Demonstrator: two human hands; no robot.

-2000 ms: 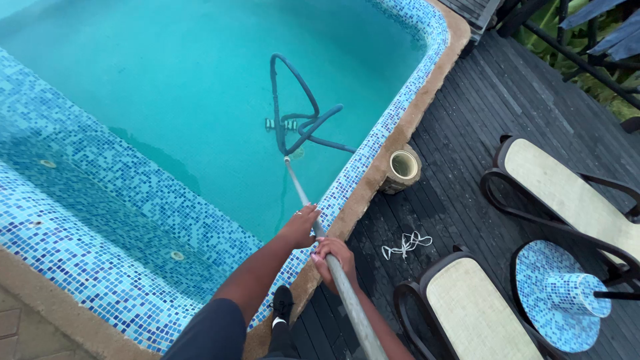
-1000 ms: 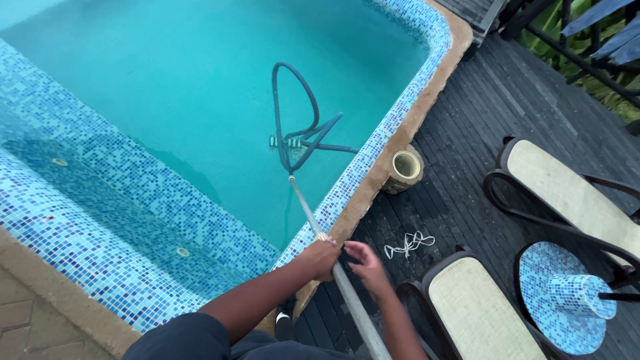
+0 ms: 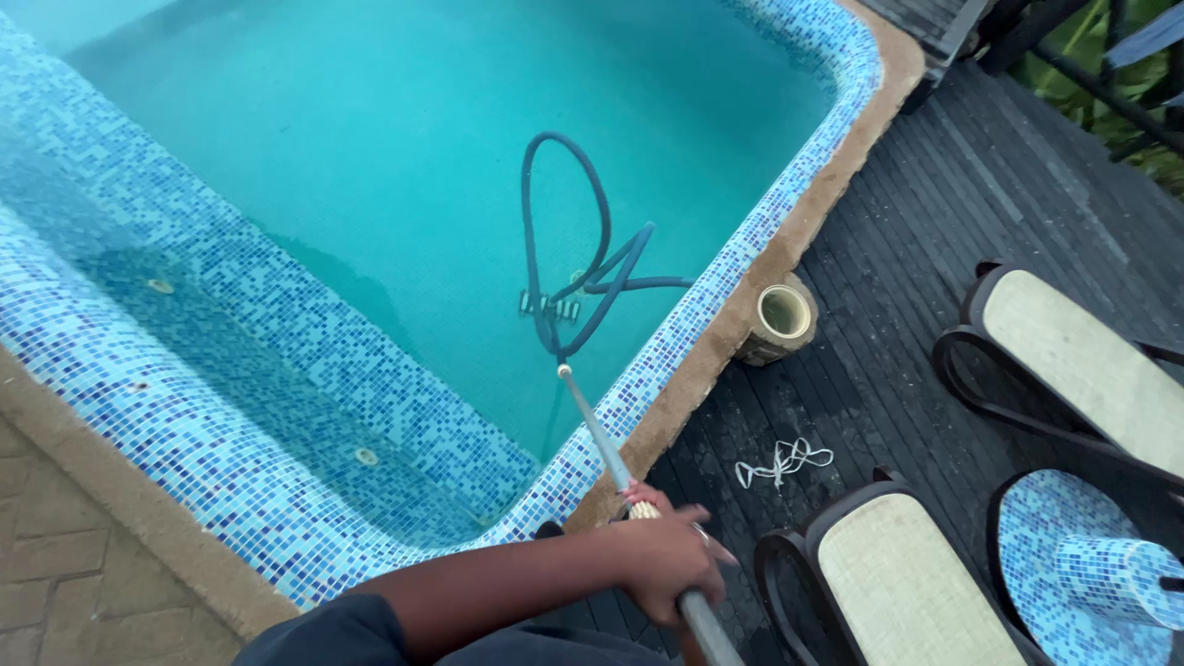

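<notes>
My left hand [image 3: 666, 560] is around a long metal pole [image 3: 597, 430], its fingers partly spread across it, just behind a pale ribbed collar [image 3: 645, 511]. Behind the left hand and pole, my right hand is mostly hidden; whose fingertips show beside the collar is unclear. Out over the water, the pole's far end has a pale fitting [image 3: 563, 370], close to the looped blue-grey hose [image 3: 603, 199]. A pool vacuum head [image 3: 550, 305] with pale segments lies underwater beneath the hose loops. The hose runs to the pool's right wall.
Blue mosaic tile and a brown stone coping [image 3: 698, 379] edge the pool. A hollow round container [image 3: 784, 312] stands beside the coping. White cord [image 3: 784, 462] lies on the dark deck [image 3: 888, 370], near two loungers [image 3: 911, 573] and a round mosaic table [image 3: 1045, 527]. A shoe tip shows at the coping.
My left hand and the pole have shifted back toward my body. The right hand, seen open beside the pole one second ago, is now mostly behind the left hand.
</notes>
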